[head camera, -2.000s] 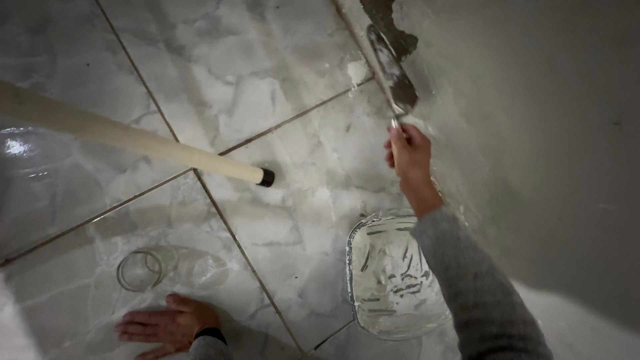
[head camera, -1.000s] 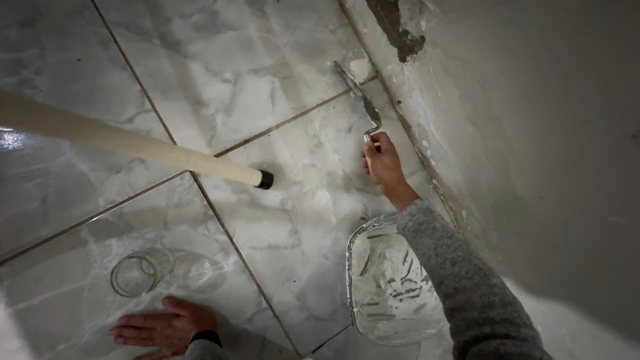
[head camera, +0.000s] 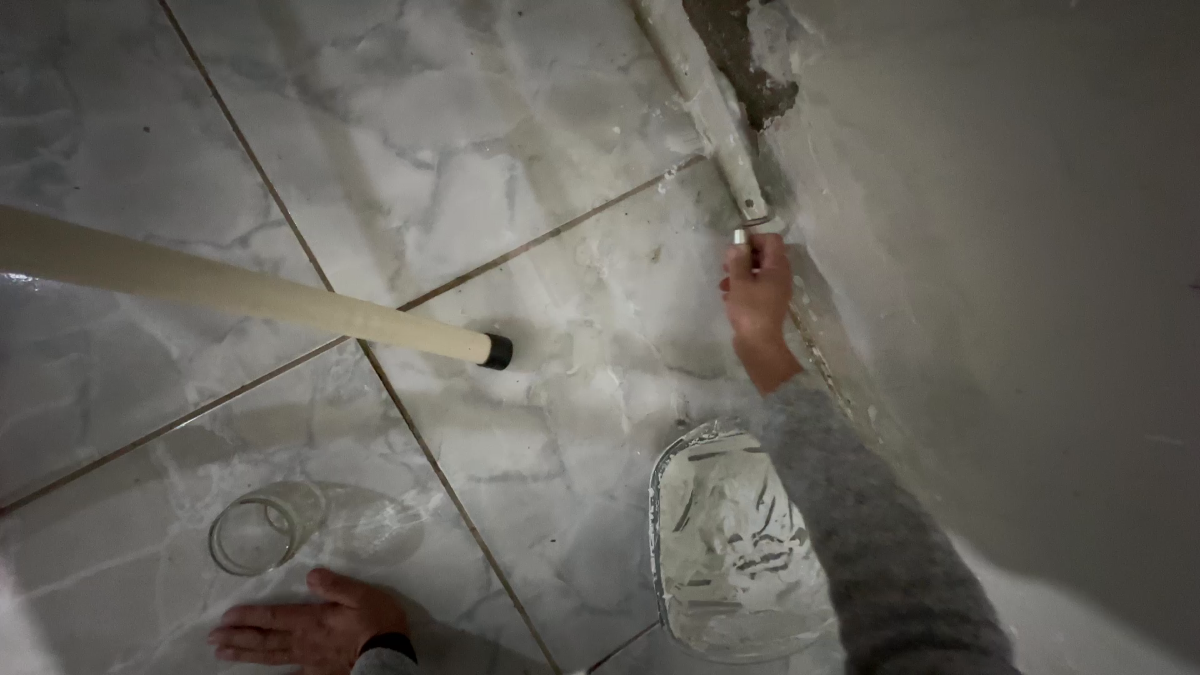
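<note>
My right hand (head camera: 761, 291) grips the handle of a trowel (head camera: 745, 183), whose blade lies along the joint where floor and wall meet, beside a dark bare patch (head camera: 741, 56) low on the wall. Below that hand, partly hidden by my grey sleeve, is a shallow clear container (head camera: 731, 553) smeared with whitish paste. My left hand (head camera: 305, 623) rests on the marbled floor tiles with its fingers apart, holding nothing. Just above it stands a clear drinking glass (head camera: 267, 530).
A pale pole (head camera: 375, 319) with a black end cap reaches in from the left over the tiles. The plastered wall (head camera: 1012, 281) fills the right side. Whitish specks lie on the floor near the wall.
My right hand has moved toward the wall from where it was a second ago, and the trowel now lies along the wall's foot. My left hand has stayed by the glass.
</note>
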